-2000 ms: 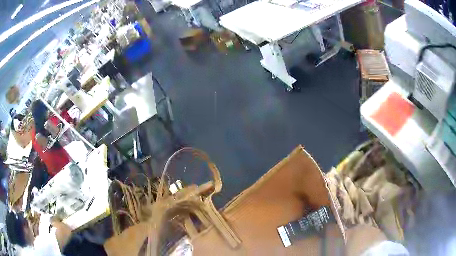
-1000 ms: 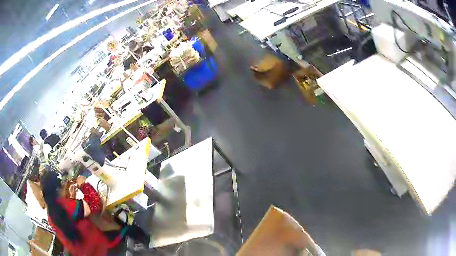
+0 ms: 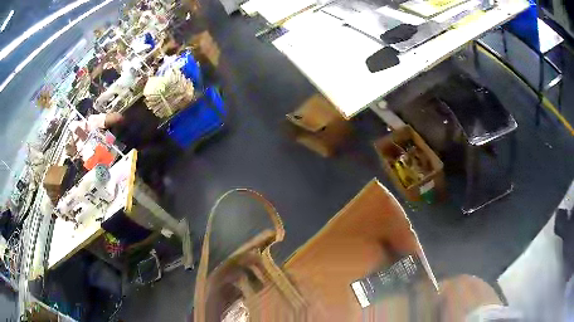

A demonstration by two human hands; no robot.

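A large tan-brown bag panel (image 3: 352, 251) fills the bottom centre, its pointed corner up and its right edge pale. A black label with white print (image 3: 387, 281) is on it. Thin brown handles (image 3: 242, 242) loop up at its left, with a shiny crinkled patch (image 3: 236, 311) near their base. My right hand (image 3: 469, 295) is blurred and cut off at the bottom right, against the panel's right edge, with a white cuff beside it; it holds the panel, its fingers hidden. My left hand is not in view.
A white table (image 3: 340, 75) with dark pieces stands ahead right, a black chair (image 3: 478, 113) and an open carton (image 3: 409, 163) beside it. A brown box (image 3: 318, 122) is on the floor. Blue bins (image 3: 198, 119) and a sewing station (image 3: 88, 201) stand left.
The view has moved forward along the floor; the bare side table and the person in red have left it. The panel, handles and right hand show again, higher than one second ago.
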